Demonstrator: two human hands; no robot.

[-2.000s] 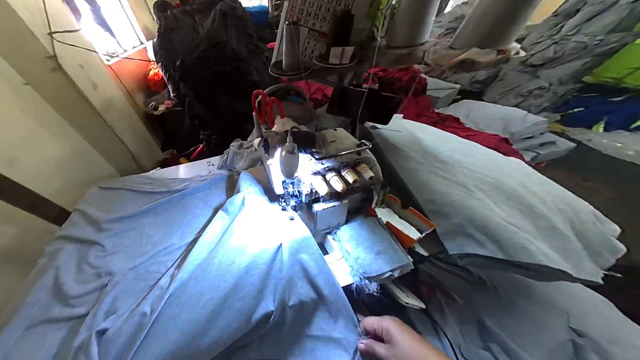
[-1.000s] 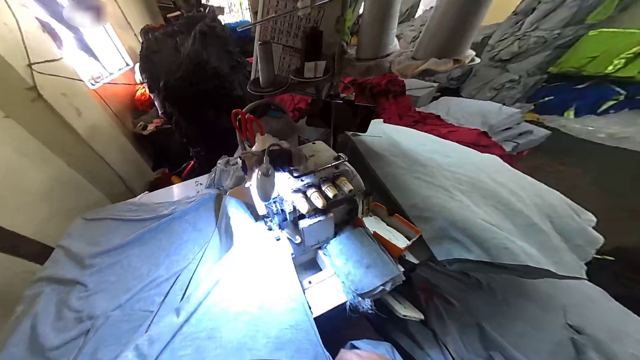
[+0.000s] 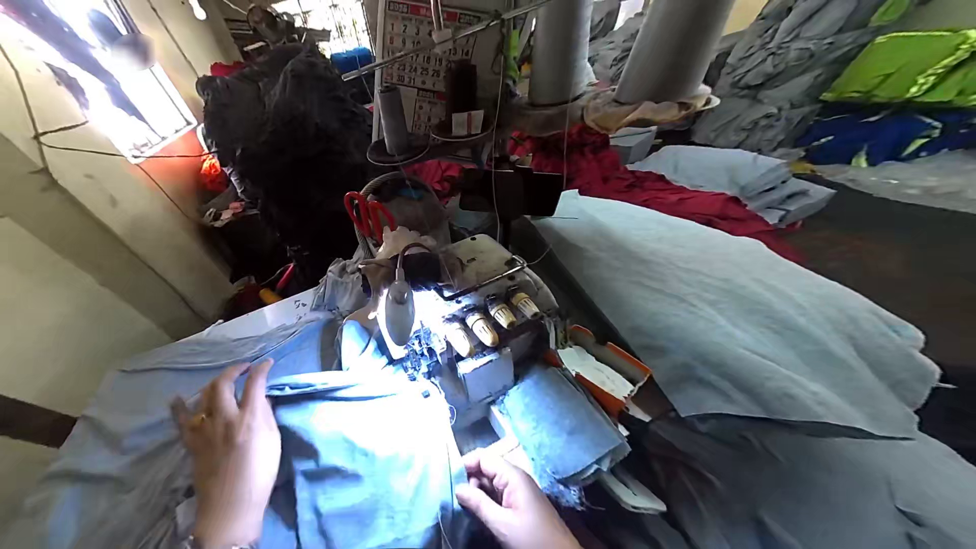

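Observation:
A serger sewing machine [image 3: 488,320] stands at the middle, its small lamp [image 3: 398,311] shining on the needle area. Light blue fabric [image 3: 366,457] lies under that light and spreads left over the table. On the left, my left hand [image 3: 232,446] rests on the fabric with its fingers bent; whether it pinches a fold is not clear. At the lower middle, my right hand [image 3: 507,496] pinches the fabric's right edge between thumb and fingers, below the machine's front. A folded blue cloth pad [image 3: 564,423] with frayed threads sits just right of the machine.
Red-handled scissors [image 3: 370,217] stand behind the machine. An orange-edged box [image 3: 602,370] is at its right. Large pale fabric panels [image 3: 732,305] cover the right side, with red cloth [image 3: 648,179] behind. Thread cones [image 3: 393,120] stand above. A dark fabric heap [image 3: 286,130] is at the back left.
My left hand has come into view on the fabric. My right hand, barely visible at the bottom edge one second ago, now shows at the fabric's right edge. The fabric near the needle lies differently.

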